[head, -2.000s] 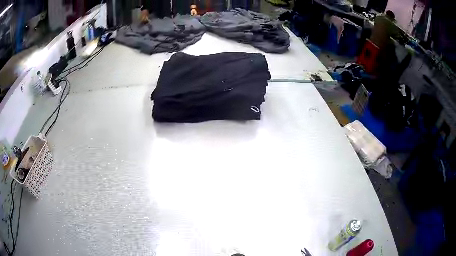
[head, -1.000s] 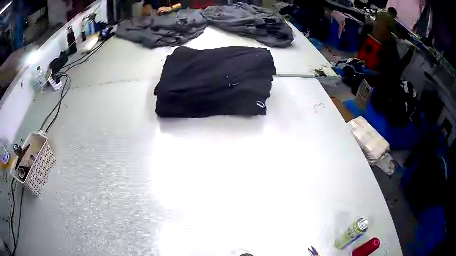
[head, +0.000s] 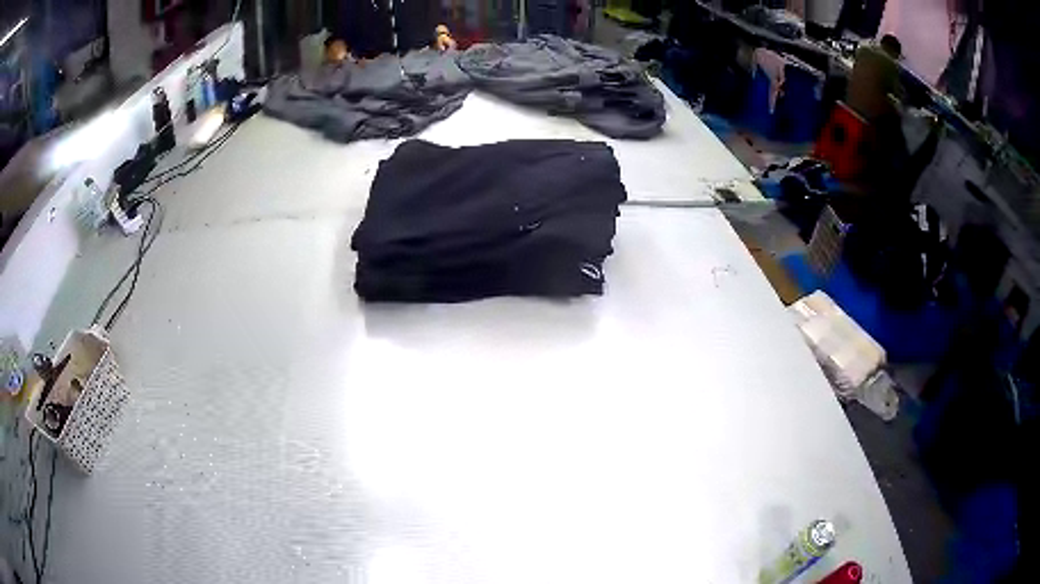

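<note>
Neither of my hands is in the picture. A black folded garment stack (head: 485,222) lies flat on the white table (head: 251,376), with a small white mark at its near right corner. A green-yellow and white can or tube (head: 798,556) lies near the table's right edge at the bottom. Beside it a red cylinder (head: 842,574) is cut off by the picture's lower edge.
Loose grey garments (head: 559,80) lie crumpled at the far end, with another person's hand (head: 444,38) behind them. A white perforated basket (head: 94,399) with scissors stands at the left edge. Black cables (head: 139,257) loop there. A white bundle (head: 842,348) lies off the right edge.
The view has tilted, so the table's things sit lower in the picture. The small dark snips and dark hook at the bottom are no longer visible. The other person's hand has moved.
</note>
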